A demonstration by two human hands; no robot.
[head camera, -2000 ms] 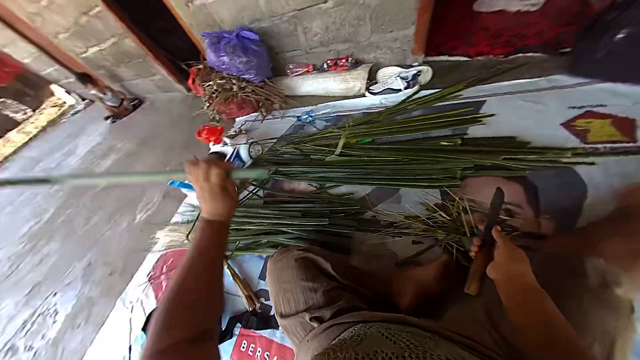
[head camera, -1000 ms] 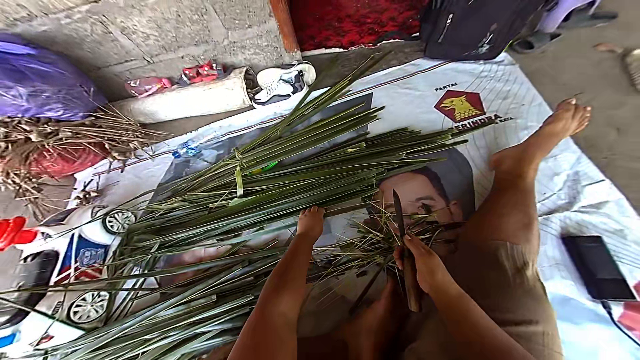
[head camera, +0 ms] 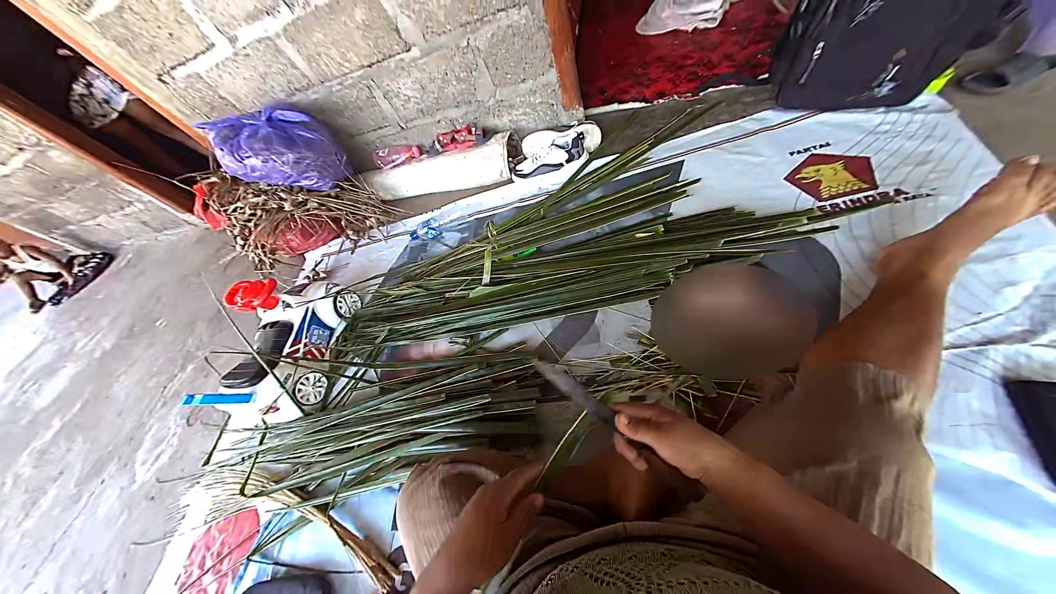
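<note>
My left hand [head camera: 495, 516], low in the head view over my lap, is closed on a green palm leaf strip [head camera: 569, 441]. To its right my right hand [head camera: 672, 441] grips a knife [head camera: 573, 389], its blade pointing up and left beside the strip. Long green leaf strips [head camera: 396, 421] lie in a pile just beyond my left knee. A larger pile of leaves [head camera: 528, 280], with a tie around part of it, lies farther forward. Thin leaf scraps [head camera: 660, 371] are heaped beyond my right hand. The knife's handle is mostly hidden in my fingers.
A printed banner [head camera: 973, 289] covers the floor under me. On the left stand a white toy car [head camera: 309, 346], a bundle of dry stalks [head camera: 289, 214] and a purple plastic bag [head camera: 276, 153]. A stick broom [head camera: 330, 520] lies near my left knee. Another person's legs [head camera: 37, 276] show far left.
My left hand has come back from the leaf piles to my lap and now holds a strip. The knife has moved left with my right hand. The view has swung left.
</note>
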